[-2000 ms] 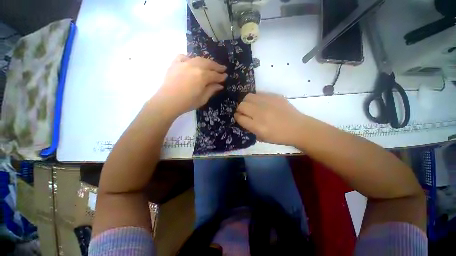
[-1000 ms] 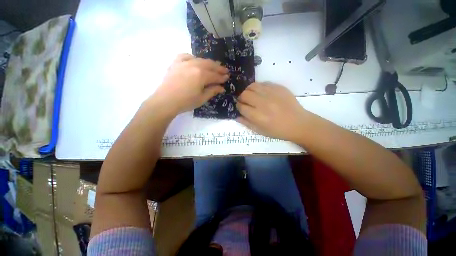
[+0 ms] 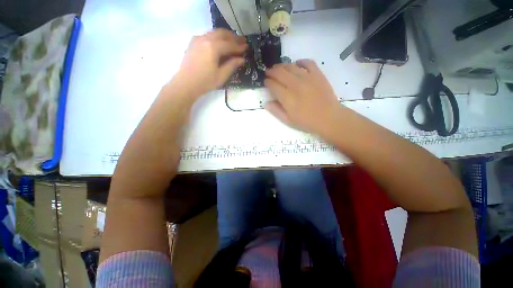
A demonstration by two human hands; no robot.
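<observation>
The dark floral fabric point(image 3: 251, 77) lies under the sewing machine head point(image 3: 243, 16), its near end just in front of the needle area. My left hand point(image 3: 212, 59) is on the fabric's left side, fingertips on the cloth close to the needle. My right hand point(image 3: 298, 90) is at its right edge, fingers bent, fingertips touching the cloth. Neither hand clearly grips the cloth; the fingertips are partly blurred. The presser foot area is small and dark. A round cream knob point(image 3: 279, 23) sits right of the needle.
A phone point(image 3: 384, 34) with a small dark disc point(image 3: 368, 93) lies to the right, a long metal tool point(image 3: 376, 32) across it. Black-handled scissors point(image 3: 433, 107) lie farther right. Patterned cloth with blue edging point(image 3: 35, 93) is at left. A ruler scale point(image 3: 247, 152) runs along the front.
The fabric has moved away from me under the machine head, so its near end has left the table's front. Both hands have moved forward with it, nearer the needle.
</observation>
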